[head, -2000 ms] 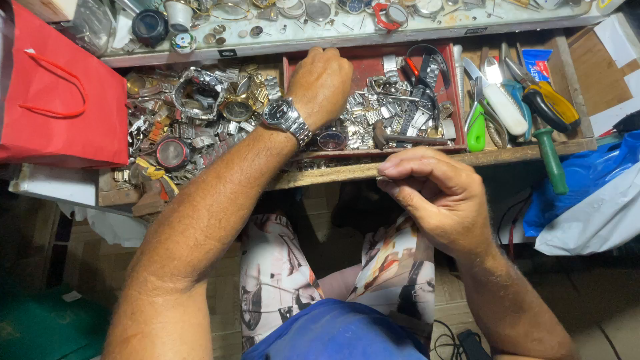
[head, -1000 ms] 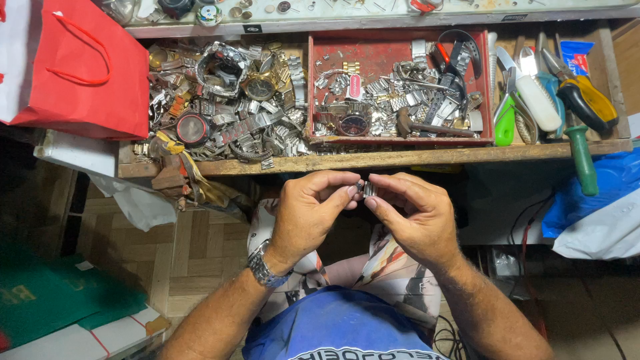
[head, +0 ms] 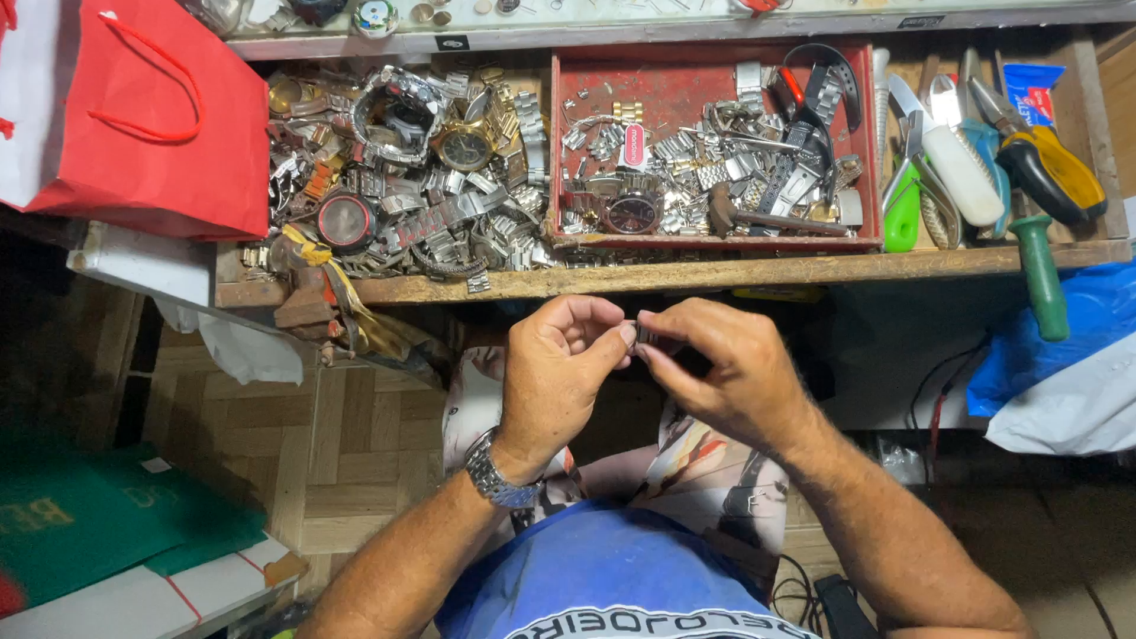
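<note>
My left hand (head: 564, 377) and my right hand (head: 728, 364) meet just in front of the drawer's wooden front edge. Between their thumbs and fingertips they pinch a small metal piece (head: 641, 334), perhaps a watch-band link; the fingers cover most of it. Behind them, a red metal tray (head: 657, 80) in the drawer holds loose band links, a dark-faced watch (head: 632, 211), a small hammer (head: 772, 217) and dark straps. Left of the tray lies a heap of metal watch bands (head: 444, 222) and watches, one with a gold case (head: 465, 146).
Pliers with yellow and black handles (head: 1052, 169), a white-handled brush (head: 967, 177) and a green-handled tool (head: 1038, 275) lie at the drawer's right. A red paper bag (head: 160, 124) stands at the left. A glass-topped counter edge (head: 568, 28) runs behind the drawer.
My left hand has come back from the red tray toward my lap and met my right hand. Both have held a small piece between them since about one second ago.
</note>
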